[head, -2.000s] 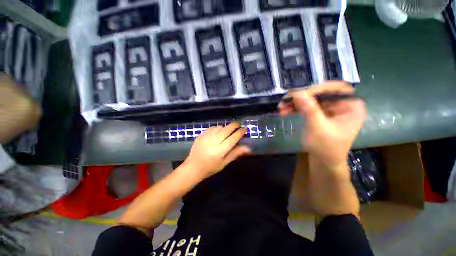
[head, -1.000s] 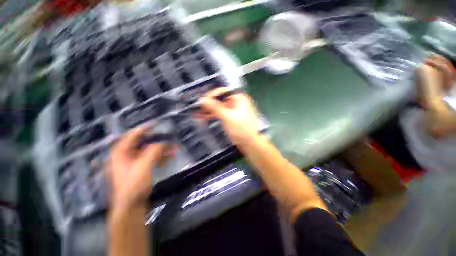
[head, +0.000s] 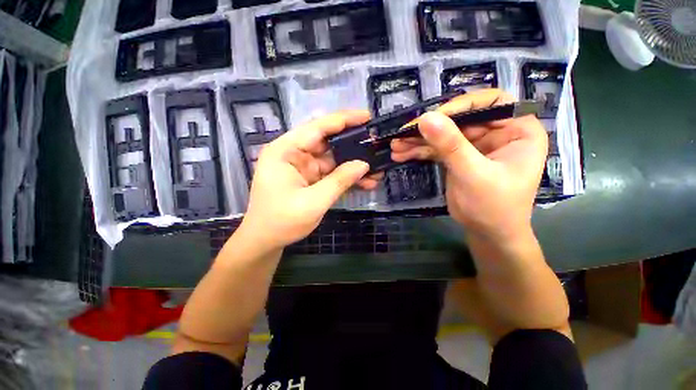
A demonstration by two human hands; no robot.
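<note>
My left hand (head: 294, 183) grips one end of a black phone housing (head: 352, 149), held tilted above the tray. My right hand (head: 488, 160) holds black tweezers (head: 488, 116), their points over the housing and their broad end past my fingers; my right fingers are also at the housing's far end. Whether a small piece is at the tips cannot be told. More black housings (head: 194, 152) lie in rows on the wrinkled white liner (head: 322, 95). The row nearest me has a gap behind my left hand. The grid sheet (head: 366, 238) lies along the tray's near edge, partly behind my left wrist.
A white fan (head: 671, 29) stands at the back right of the green bench (head: 629, 175). A red stool (head: 126, 314) shows below at the left. A cardboard box (head: 614, 301) is below at the right, partly behind my right forearm.
The view has turned back from the left part of the bench and is sharper. A housing is now clearly held up between my hands, with the tweezers over it.
</note>
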